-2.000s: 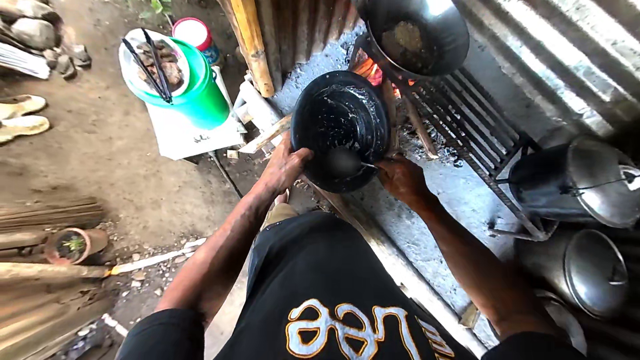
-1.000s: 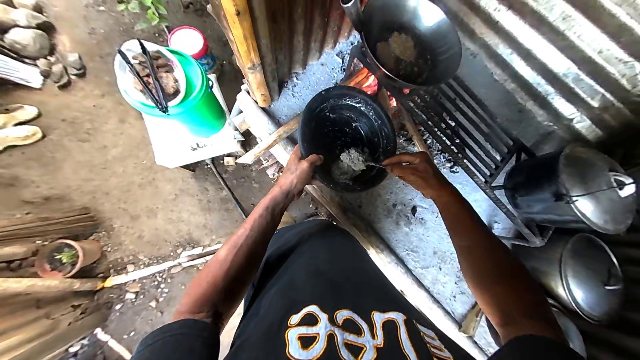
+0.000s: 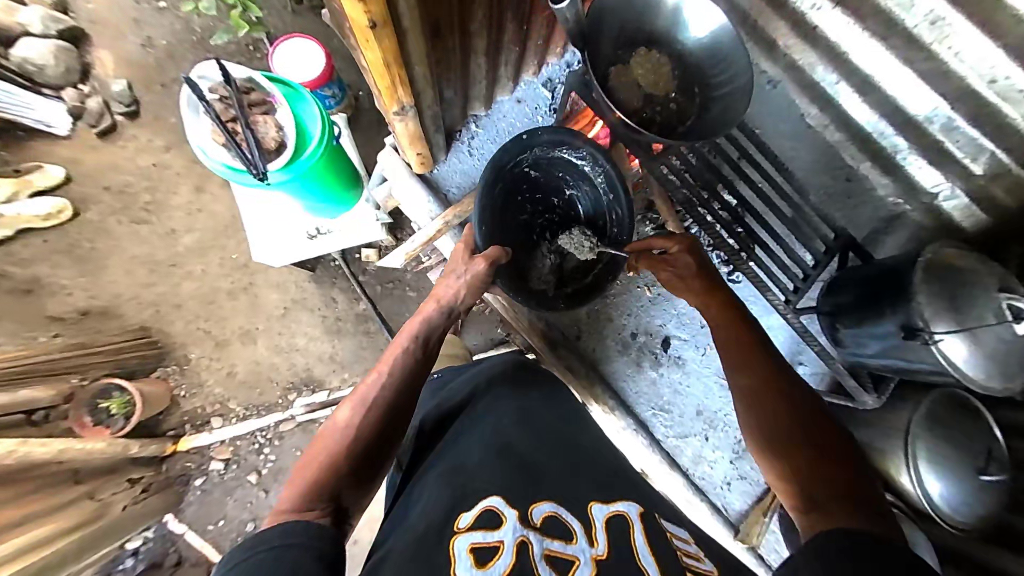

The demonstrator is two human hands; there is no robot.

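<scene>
My left hand (image 3: 472,268) grips the near left rim of a black bowl (image 3: 520,192), thumb over the edge. Pinched in my right hand (image 3: 668,260) at the bowl's right side is the handle of a metal spoon (image 3: 612,252). A lump of pale grey, wet batter or dough (image 3: 578,242) sits on the spoon, inside the bowl; more is smeared on the bowl's walls. Beyond the bowl, a wok (image 3: 720,72) stands over a wood fire (image 3: 592,126), with browned patties or fritters (image 3: 652,72) in it.
A black metal grate (image 3: 744,208) extends right of the fire, towards a lidded dark pot (image 3: 868,312) and a silver lidded pot (image 3: 956,456). At left, a green bucket (image 3: 328,172) bears a plate (image 3: 196,120) of brown food pieces with black tongs (image 3: 240,120). Corrugated sheet (image 3: 912,88) stands at right.
The spoon now holds a raised lump of batter near the bowl's right side; two seconds ago it was blurred low in the bowl. Both hands keep their hold.
</scene>
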